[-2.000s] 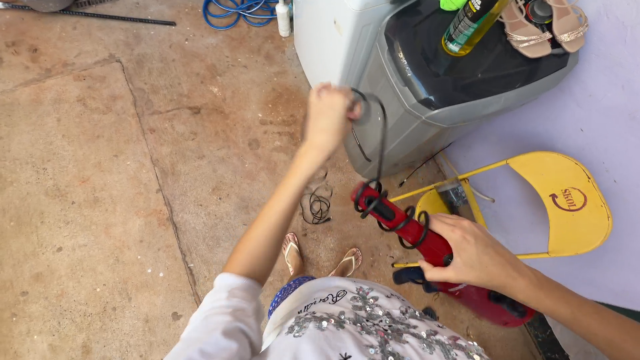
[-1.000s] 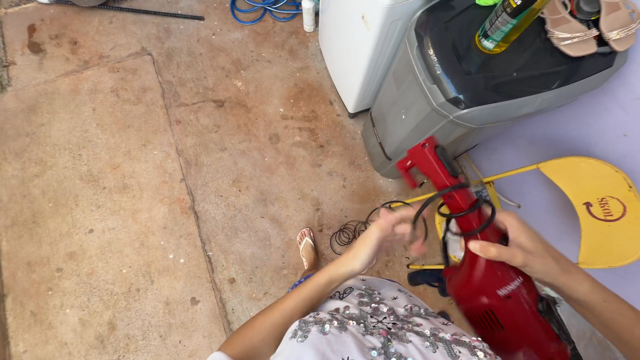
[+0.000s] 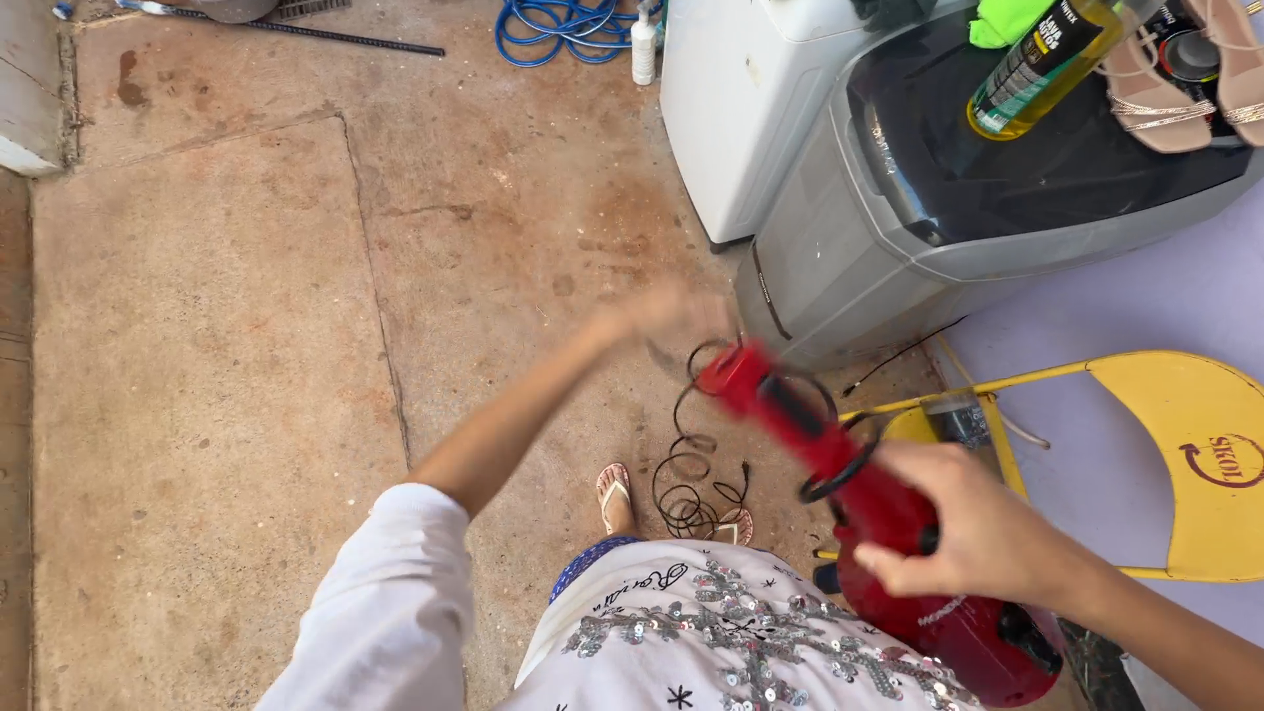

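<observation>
My right hand (image 3: 953, 528) is closed around the red body of a handheld vacuum cleaner (image 3: 889, 504), whose handle points up and to the left. A black power cord (image 3: 839, 479) loops around its narrow part. More of the cord hangs in loose coils, with the plug end near my feet. My left hand (image 3: 681, 311) is blurred, just up and left of the handle's end; a dark strand, seemingly the cord, runs close to it, and whether the fingers grip it cannot be made out.
A yellow folding chair (image 3: 1136, 464) stands at the right by the wall. Behind are a grey bin with a black lid (image 3: 889, 178), bearing a bottle (image 3: 1037, 69) and sandals (image 3: 1155, 109), and a white appliance (image 3: 731, 109). A blue hose (image 3: 553, 35) lies on the concrete floor.
My left hand has swung from beside the vacuum's middle to beyond its handle end. The vacuum tilts further left, and fewer cord loops are around it than two seconds ago.
</observation>
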